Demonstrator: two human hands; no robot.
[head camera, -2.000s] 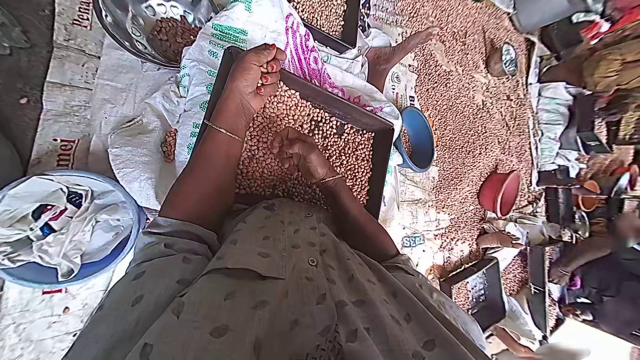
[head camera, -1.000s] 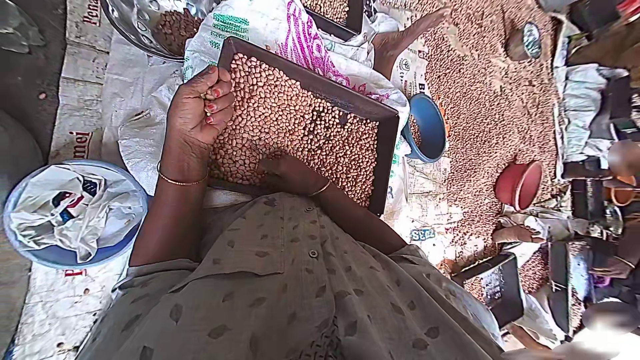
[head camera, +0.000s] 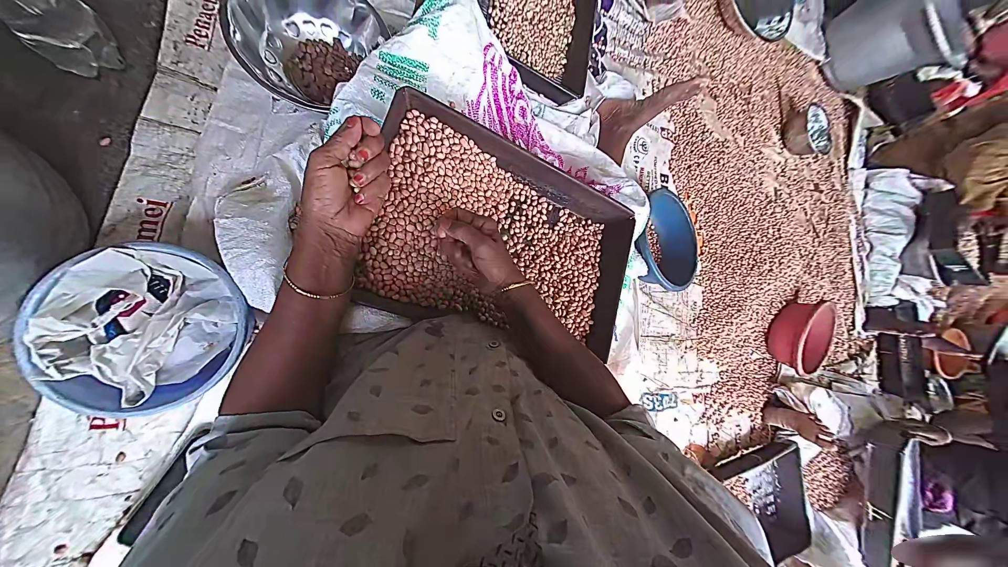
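A dark rectangular tray (head camera: 618, 260) of shelled peanuts (head camera: 441, 181) lies tilted against my front, over a white woven sack (head camera: 465, 71). My left hand (head camera: 346, 177) makes a curled fist at the tray's left wall, its fingers folded back toward the palm; what is inside the fist is hidden. Over the nuts near the tray's middle is my right hand (head camera: 476, 252), its thumb and forefinger close together and the other fingers curled. Whether a nut is between them does not show. Darker bits (head camera: 543, 213) lie among the nuts right of this hand.
A metal bowl (head camera: 272, 75) holds dark nuts. At left is a blue basin (head camera: 236, 346) with white sacking. A foot (head camera: 630, 118), a blue bowl (head camera: 681, 236) and a red bowl (head camera: 803, 335) lie to the right, near spread peanuts (head camera: 740, 213). A co-worker's hand (head camera: 799, 425) is beside another tray (head camera: 791, 488).
My left hand has gone from over the tray's upper left corner to its left wall. My right hand, low by the near wall a second ago, is now farther into the tray.
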